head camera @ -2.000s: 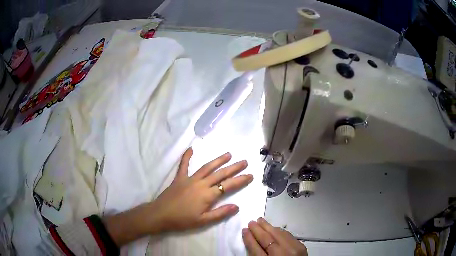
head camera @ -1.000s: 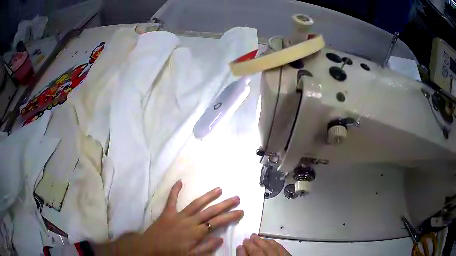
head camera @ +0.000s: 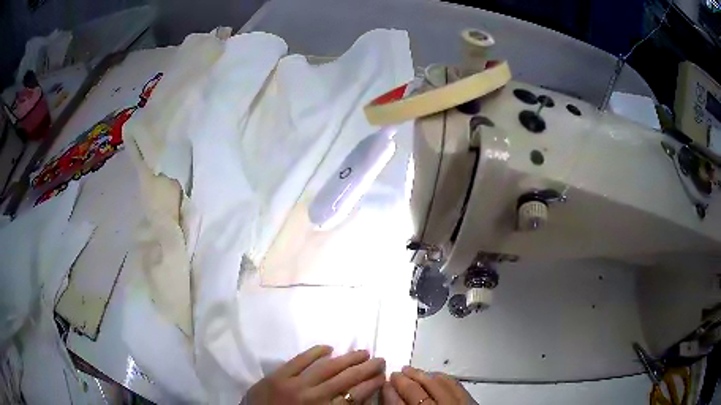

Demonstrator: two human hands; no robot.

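Note:
White fabric (head camera: 316, 316) lies left of the sewing machine (head camera: 585, 182) and runs under its needle end, brightly lit. A cream layer with a straight lower edge shows on it. My left hand (head camera: 320, 380) rests on the fabric at the bottom edge, fingers bent and close together; its thumb is hidden. My right hand (head camera: 427, 387) is just right of it, fingertips at the fabric, partly cut off by the picture's edge. Whether either hand pinches cloth cannot be told. The needle area is washed out by glare.
A slim pale lamp (head camera: 352, 182) stands left of the head. A tape roll (head camera: 439, 95) sits on the head. Yellow-handled scissors (head camera: 672, 386) lie at lower right. More white and cream fabric (head camera: 166, 229) is piled left, beside a red floral piece (head camera: 95, 150). A control panel (head camera: 700, 103) is far right.
The fabric has shifted away from me, showing the cream layer's lower edge. My left hand has moved down toward me, and its spread fingers have closed together beside my right hand.

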